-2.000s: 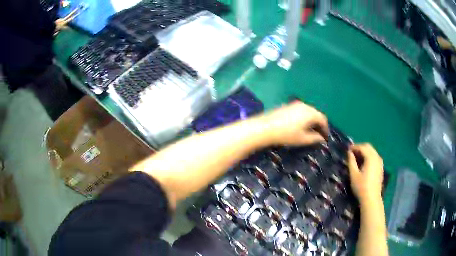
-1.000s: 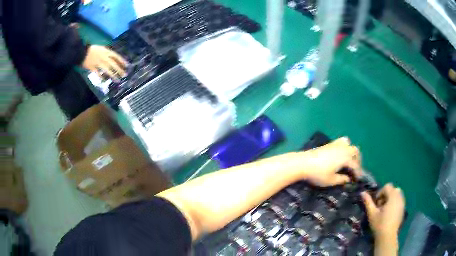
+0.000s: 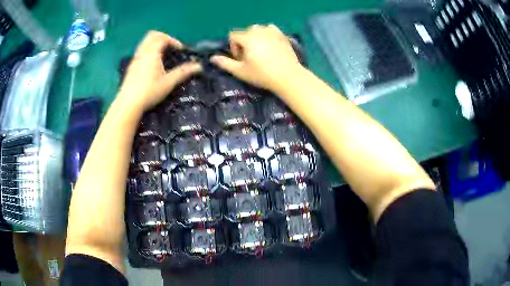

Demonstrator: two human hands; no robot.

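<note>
The black blister tray (image 3: 221, 223) lies in front of me with rows of octagonal pockets. Each visible pocket holds a squarish dark module (image 3: 242, 171) with thin red wires. My left hand (image 3: 156, 70) is at the tray's far edge, left of centre, thumb and fingers curled. My right hand (image 3: 260, 56) is at the same edge, just right of it, thumb pointing toward the left thumb. A dark area of the tray's far end shows between the hands. What the fingertips touch is too blurred and covered to tell.
A clear parts tray with dark parts (image 3: 380, 53) lies at the upper right. Stacked clear trays (image 3: 25, 179) stand at the left, beside a purple-blue flat rectangle (image 3: 81, 134). A bottle (image 3: 78, 36) is at the upper left. A blue bin (image 3: 475, 176) and black slotted trays (image 3: 475, 50) are at the right.
The view has swung to the right, so the tray now lies centred and upright before me. Both hands stay at its far edge. The other person at the left is out of view.
</note>
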